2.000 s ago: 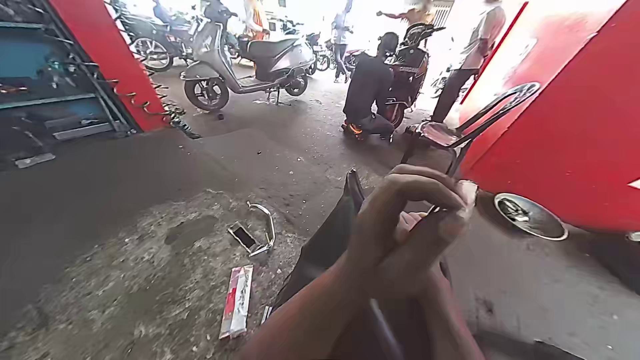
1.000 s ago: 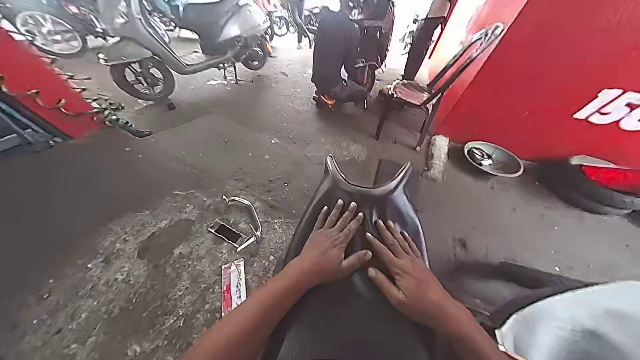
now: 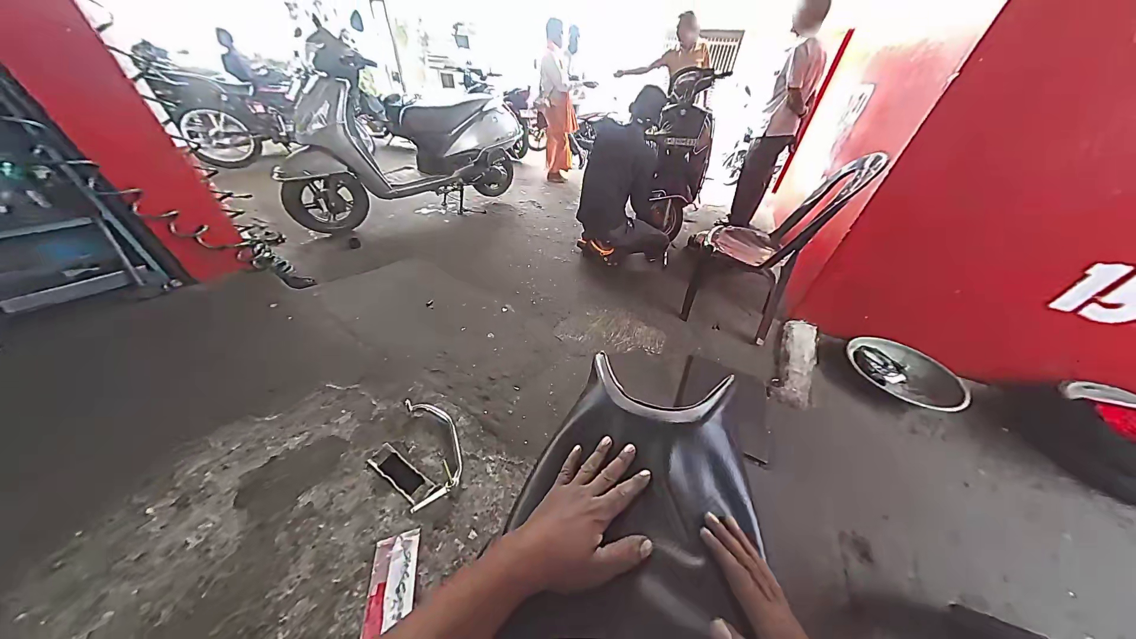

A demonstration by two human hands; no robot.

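A black motorcycle seat [image 3: 657, 453] with a curved notch at its far end lies just before me. My left hand [image 3: 586, 519] rests flat on its left part, fingers spread, holding nothing. Along the right side of the seat lies my right hand [image 3: 745, 568], its fingers extended and close to each other, its lower part cut off by the frame edge. To the left, on the rough ground, are a bent metal bracket [image 3: 451, 439] and a small dark rectangular object with a pale rim [image 3: 399, 472]. Nearer me is a red and white packet [image 3: 391, 581] bearing writing.
Beyond the seat stand a black chair [image 3: 754, 244] and a round metal basin [image 3: 909, 374] beside a red wall. A person [image 3: 617, 177] crouches at a parked scooter [image 3: 683, 142]; others stand behind. A silver scooter [image 3: 399, 151] is at the back left, near coiled cable [image 3: 257, 244].
Two seconds ago my hands were raised together; one second ago both lay flat on the seat. Since then my right hand has shifted to the seat's right side, turned more on edge.
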